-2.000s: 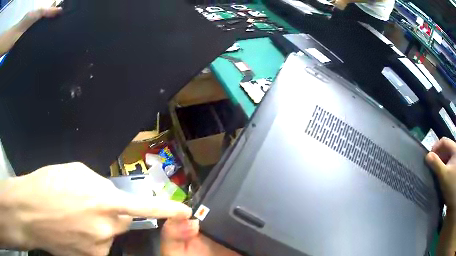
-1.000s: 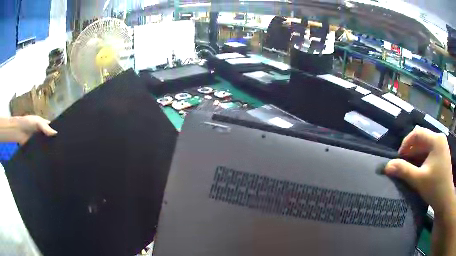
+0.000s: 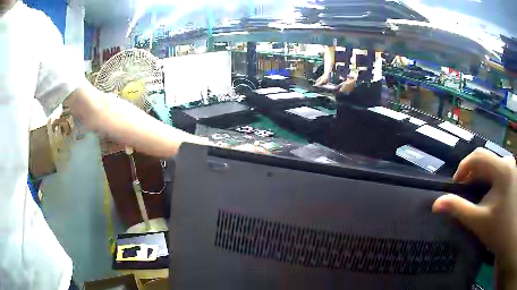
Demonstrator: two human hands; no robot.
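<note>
A closed dark grey laptop (image 3: 329, 209) is held up close in front of me, underside facing me, tilted. Its slotted vent band runs across the middle, and one rubber foot shows near the upper left corner. My right hand (image 3: 482, 198) grips the laptop's upper right corner, thumb on the underside and fingers over the edge. My left hand is not in view. Another person's bare forearm (image 3: 130, 127) reaches in from the left to behind the laptop's upper left corner; that hand is hidden.
The person in a white shirt (image 3: 28, 130) stands close at left. Behind are a standing fan (image 3: 133, 90), a bench with dark laptops bearing white labels (image 3: 436, 134), and another person's hands (image 3: 340, 85). A tray with a yellow item (image 3: 142, 251) and cardboard boxes (image 3: 110, 283) are low at left.
The large black sheet at left is gone from view. The other person's arm now reaches behind the laptop. The view has risen, and my right hand still holds the laptop's corner.
</note>
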